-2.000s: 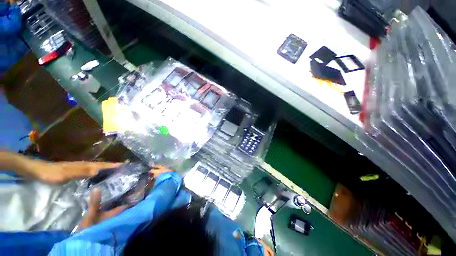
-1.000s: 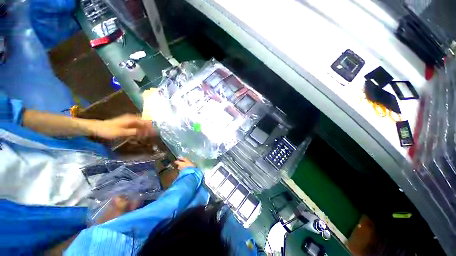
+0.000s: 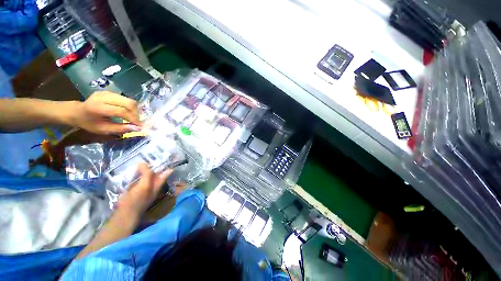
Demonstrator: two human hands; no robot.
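Observation:
My right hand (image 3: 142,193) grips a crinkled clear plastic bag (image 3: 88,167) with pale panels or a tray (image 3: 129,164) in it, thumb on top. My left hand (image 3: 110,114) is above it, fingers bent together over a yellow flat piece (image 3: 135,134); whether they grip it is unclear. Beyond lies a large blister tray with reddish-framed panels (image 3: 240,110) under shiny plastic. Beside it, stacked clear trays hold a dark keypad part (image 3: 283,162). A small tray (image 3: 224,197) holds a row of pale panels.
A neighbouring worker's dark head (image 3: 192,255) and blue sleeve (image 3: 148,244) are close at the bottom. A white shelf (image 3: 263,33) with small dark parts crosses above the bench. Large trays (image 3: 456,110) are stacked at right. A black unit (image 3: 333,255) lies on the green bench.
The view shifts. My left hand leaves the bag, then reaches the yellow piece, less of which now shows. My right hand has brought the bag up towards the bench edge.

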